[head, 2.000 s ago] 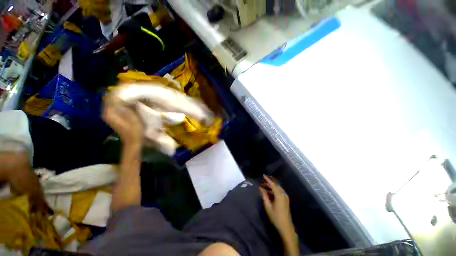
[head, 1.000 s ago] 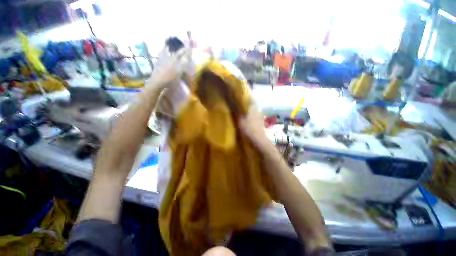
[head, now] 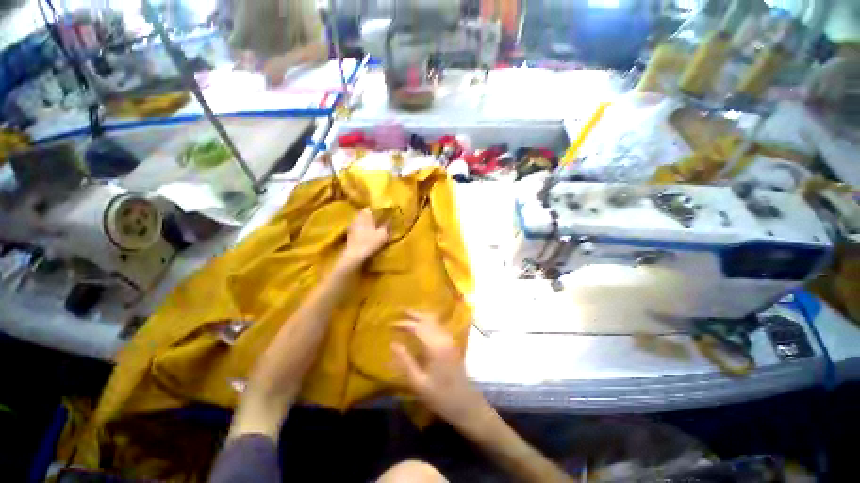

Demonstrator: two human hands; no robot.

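Note:
A large mustard-yellow garment (head: 283,255) lies spread over the white sewing table, its left part hanging over the front edge. My left hand (head: 366,238) rests on its upper middle; the fingertips are against the cloth, and I cannot tell if they pinch it. My right hand (head: 429,354) is over its lower right part with the fingers apart, holding nothing that I can see. The white sewing machine (head: 660,241) stands just right of the garment.
Snips with dark green and yellow-orange handles (head: 724,349) lie below the machine head, beside a small black control panel (head: 787,337). Another machine (head: 132,231) stands at left. A trough with red and dark scraps (head: 471,156) is behind. A person (head: 278,33) is at the back.
The view has tilted down to the table. The yellow garment, held up in both hands before, now lies on the table. My right hand has come down to its lower right.

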